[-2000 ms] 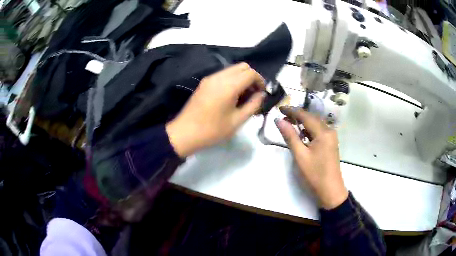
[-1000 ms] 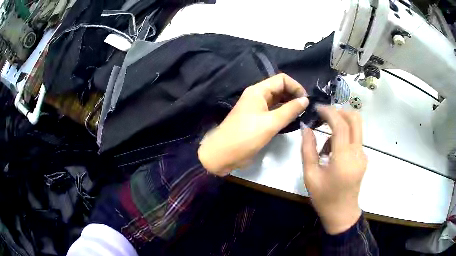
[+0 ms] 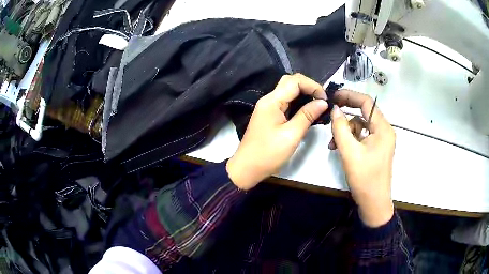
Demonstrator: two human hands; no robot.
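Observation:
A large black garment panel (image 3: 193, 75) with pale stitch lines lies over the table, its left part hanging past the front edge. My left hand (image 3: 279, 126) pinches a small folded black edge (image 3: 326, 107) of it between thumb and forefinger. My right hand (image 3: 367, 150) pinches the same edge from the right, fingertips close to the left ones. A thin pointed tool (image 3: 372, 111), perhaps an awl or tweezers, sticks up between my right fingers. The edge is held in front of the presser foot (image 3: 352, 61), clear of it. The fingertips hide most of the fold.
The white sewing machine (image 3: 439, 32) stands at the right. The tabletop (image 3: 429, 187) has a brown front edge. A bundle with pale ties and a white tag (image 3: 113, 42) lies at the back left. Dark pieces (image 3: 43, 203) are heaped lower left, below the table.
The panel, first further left, was brought right to the machine. Its edge and both hands are now slightly nearer me than the needle area. The right fingertips have closed onto the edge.

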